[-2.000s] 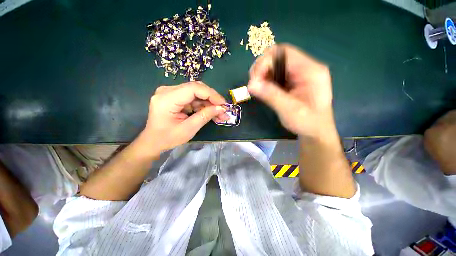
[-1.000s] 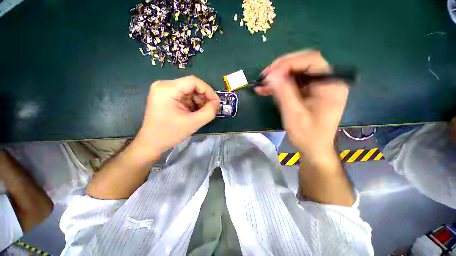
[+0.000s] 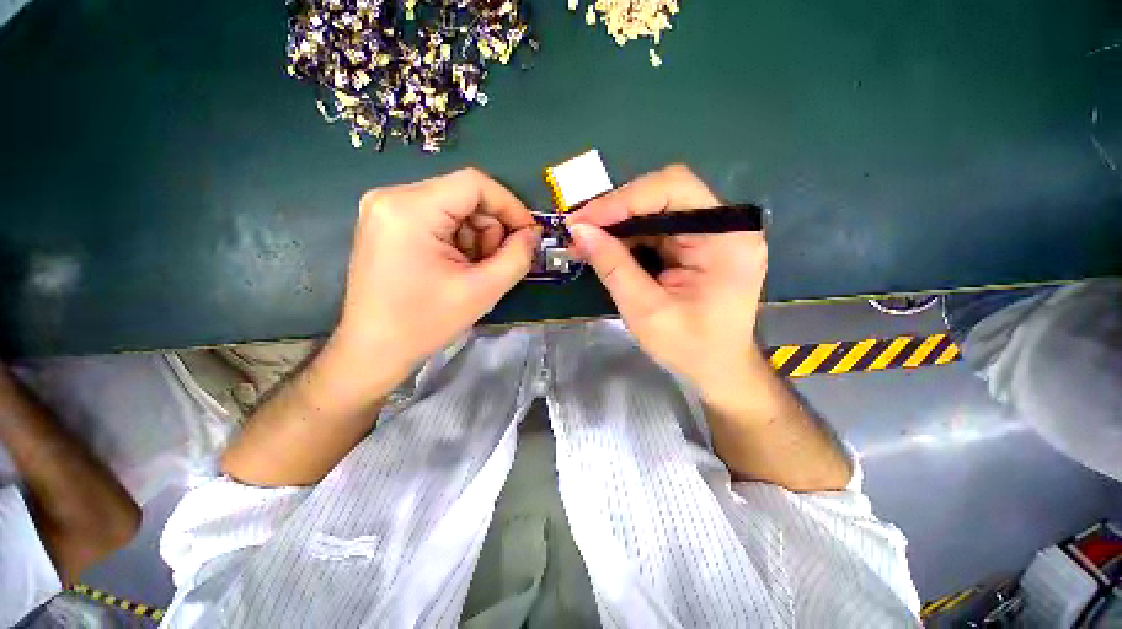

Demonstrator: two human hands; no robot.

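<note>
The small dark housing (image 3: 557,259) with a light rim and silvery inside lies on the green bench near its front edge. My left hand (image 3: 439,268) grips its left side between thumb and fingertips. My right hand (image 3: 679,273) holds black tweezers (image 3: 704,221), their tip hidden at the housing's upper right, where my right fingertips are. The white battery (image 3: 583,178) with a yellow edge lies just behind the housing. Whether a tiny part is in the tweezers' tip cannot be seen.
A large pile of tiny dark and gold parts (image 3: 412,68) lies at the back left. A smaller beige pile (image 3: 632,17) is cut off by the top edge. Pale wire strands (image 3: 1095,119) lie far right. A person's arm (image 3: 62,473) shows left, a pale sleeve (image 3: 1061,369) right.
My right hand has moved left and down with the tweezers, from beside the battery onto the housing. My left hand stays at the housing. The view has shifted, so the piles sit higher.
</note>
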